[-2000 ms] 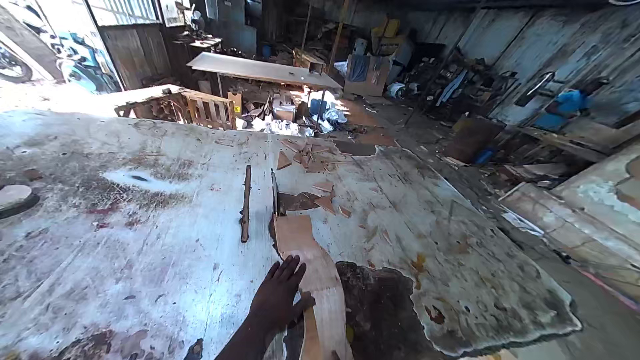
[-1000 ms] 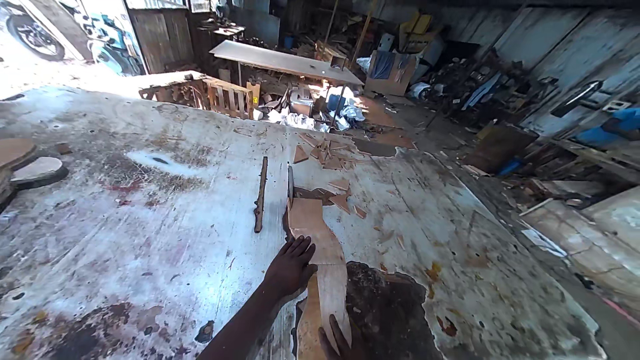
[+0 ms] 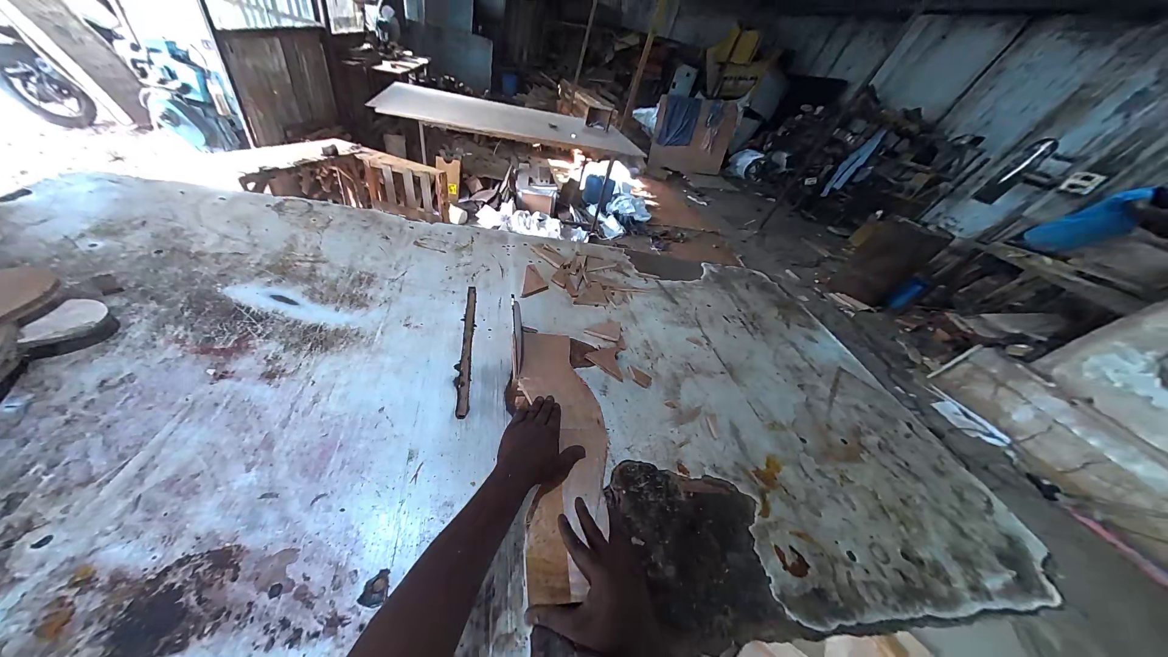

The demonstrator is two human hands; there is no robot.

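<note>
A curved, thin brown sheet piece (image 3: pixel 570 401), wood or leather-like, lies lengthwise on the worn worktable (image 3: pixel 383 365). My left hand (image 3: pixel 532 447) rests on its left edge, thumb spread across it. Nearer the camera, my right hand (image 3: pixel 602 584) lies on its lower part, fingers spread and pointing forward. At the piece's far left corner stands a narrow blade-like strip (image 3: pixel 517 338). A dark, rough stick (image 3: pixel 465 351) lies to the left, apart from it. Small angular offcuts (image 3: pixel 584 278) are scattered beyond, and a few (image 3: pixel 607 358) lie at the right.
Round flat pieces (image 3: pixel 64 324) sit at the table's left edge. A dark patch (image 3: pixel 693 547) with a ragged border is right of my right hand. Beyond are a slatted wooden frame (image 3: pixel 406 187), a long pale board table (image 3: pixel 502 119) and a cluttered floor.
My right hand has come in from the bottom edge and now lies on the lower part of the brown piece. My left hand stays on the piece. The view has shifted somewhat.
</note>
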